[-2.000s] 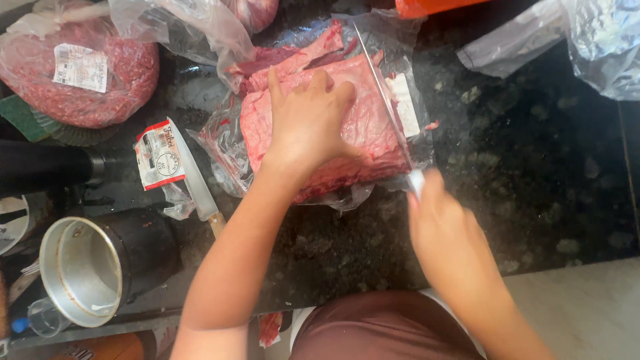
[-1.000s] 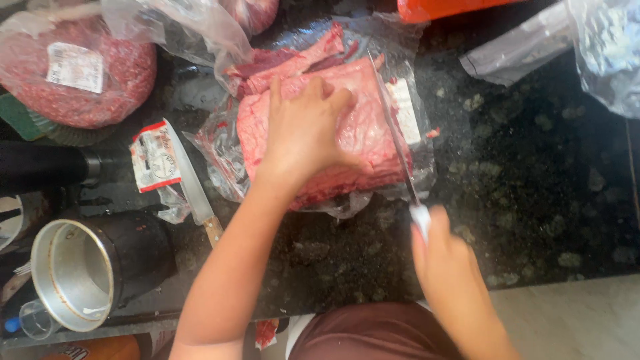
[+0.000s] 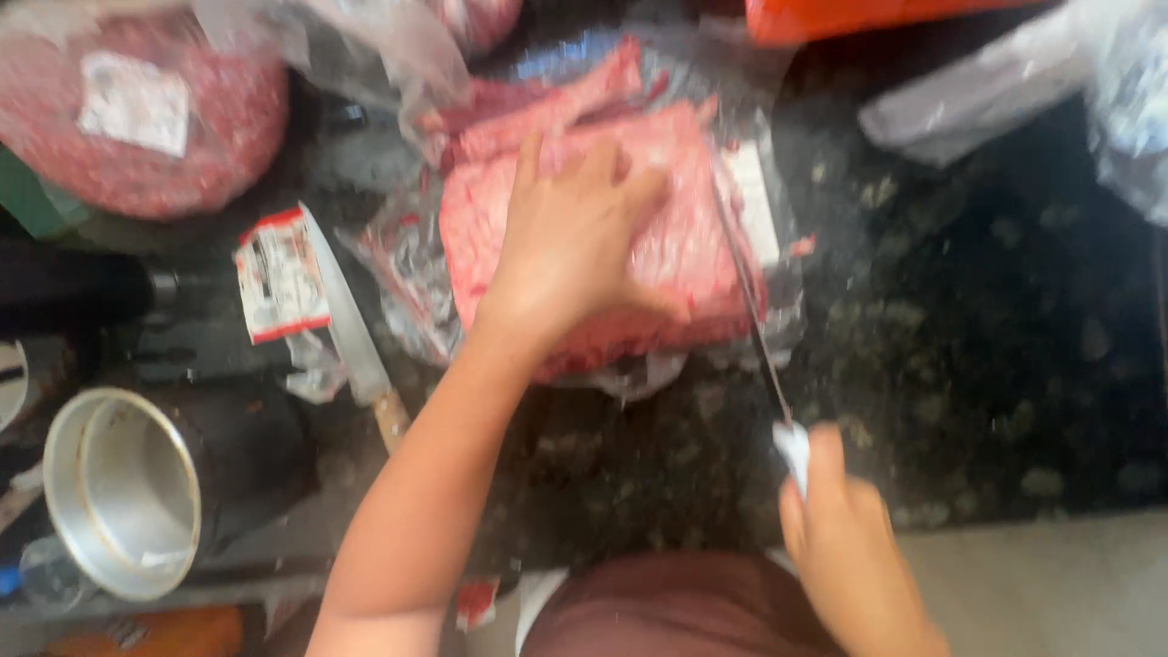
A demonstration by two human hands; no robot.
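A large slab of raw meat (image 3: 680,219) lies on clear plastic wrapping (image 3: 401,283) on the dark stone counter. My left hand (image 3: 570,242) presses flat on top of the slab with its fingers spread. My right hand (image 3: 844,529) grips the white handle of a long knife (image 3: 750,283), whose blade runs along the slab's right edge. How deep the blade sits is too blurred to tell. Strips of meat (image 3: 547,109) lie along the slab's far side. A second knife with a wooden handle (image 3: 351,319) rests to the left, beside a red and white label (image 3: 285,274).
A bag of ground meat (image 3: 219,137) sits at the far left. Nearer stands a metal pot (image 3: 123,493) with its mouth toward me. An orange-red object (image 3: 876,16) is at the far edge, and plastic film (image 3: 976,87) lies at the right. The counter's front edge is close to me.
The knife in my right hand has shifted back and forth along the slab's right edge, and its handle now sits closer to me. My left hand stays on the meat.
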